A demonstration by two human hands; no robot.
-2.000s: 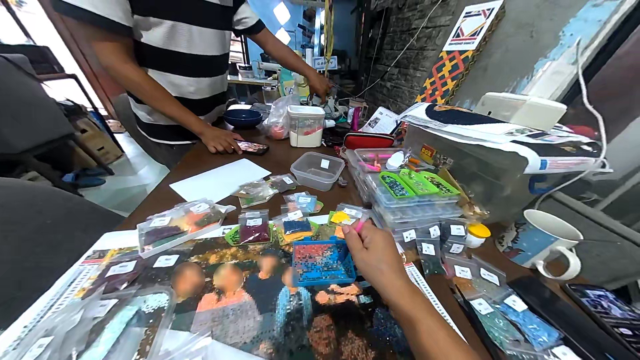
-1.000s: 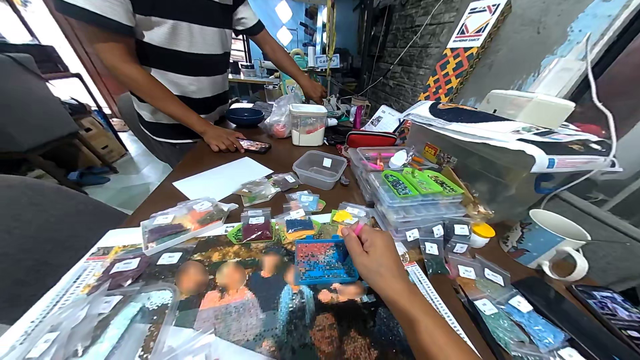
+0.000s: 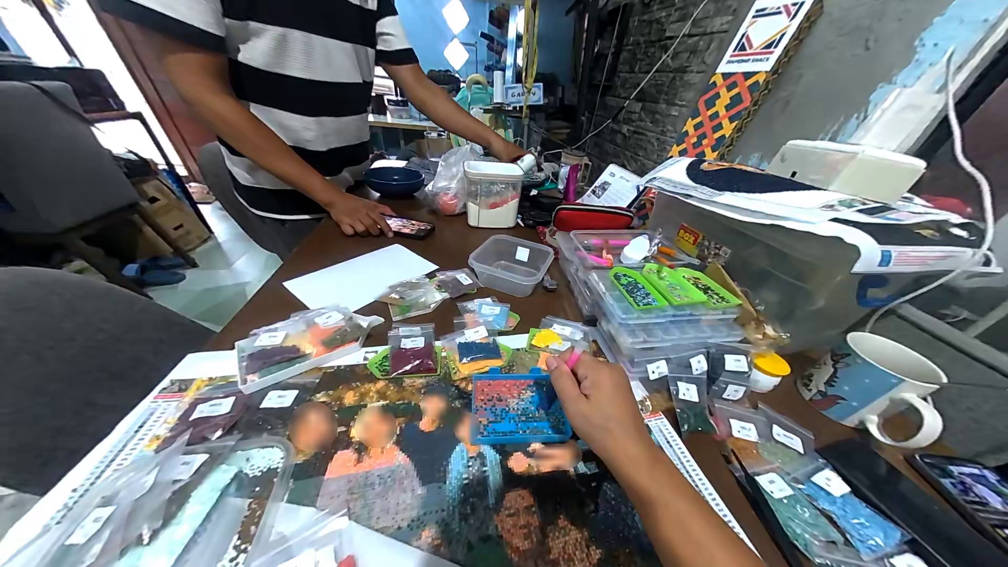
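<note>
My right hand (image 3: 600, 398) pinches a pink applicator pen (image 3: 574, 358) at the right edge of a blue bead tray (image 3: 520, 408), which holds many small pink, blue and dark beads. The tray lies on a diamond painting canvas (image 3: 370, 488) that shows several figures. Small zip bags of beads, one dark purple (image 3: 413, 354) and one blue (image 3: 479, 350), lie beyond the tray on green trays. A yellow bead bag (image 3: 547, 339) is just behind my fingers. My left hand is out of view.
Clear bead boxes (image 3: 669, 315) are stacked at right, near a mug (image 3: 874, 386) and phone (image 3: 965, 488). An empty plastic container (image 3: 512, 266) stands mid-table beside white paper (image 3: 358, 276). Across the table, a person (image 3: 307, 102) in a striped shirt touches a phone (image 3: 409, 227).
</note>
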